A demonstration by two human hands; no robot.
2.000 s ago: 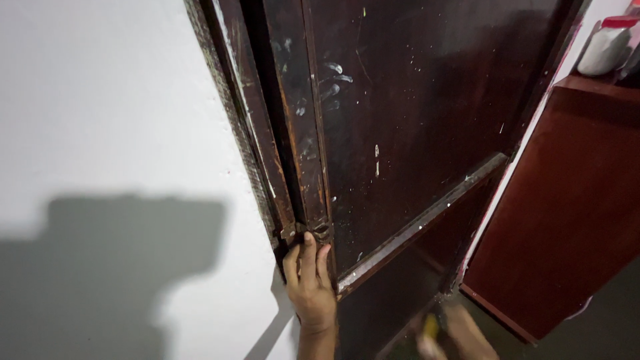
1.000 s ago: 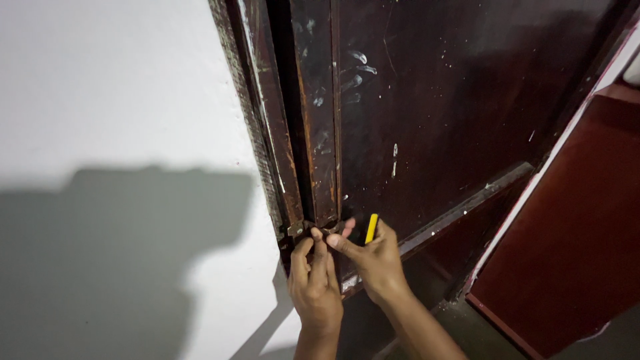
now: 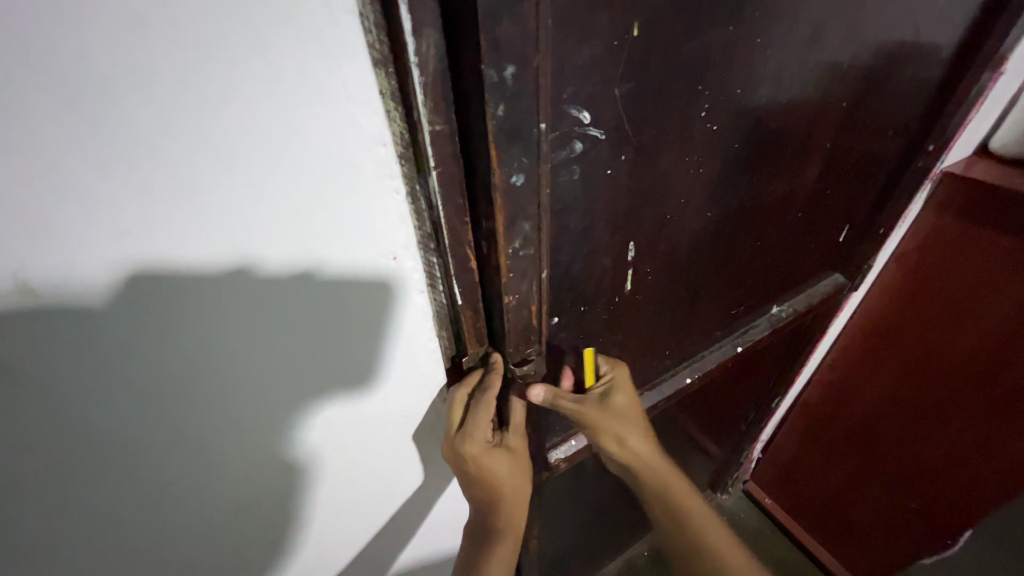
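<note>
A dark brown wooden door with white paint specks stands beside its wooden frame, a dark gap between them. Small metal hardware, perhaps a latch or hasp, sits on the door's edge stile. Just under it, my left hand rests with its fingertips at the gap; whether they pinch something cannot be made out. To its right, my right hand holds a yellow and black object, probably a tool handle, against the palm. Its thumb points at the hardware; the far end of the object is hidden.
A white wall with a large shadow lies left of the frame. On the right stands a reddish-brown wooden panel or cabinet side, with part of a white object above it. A raised rail crosses the door.
My right hand has come up from the lower right with the yellow object to beside my left hand at the door's edge. My left hand has stayed near the hardware.
</note>
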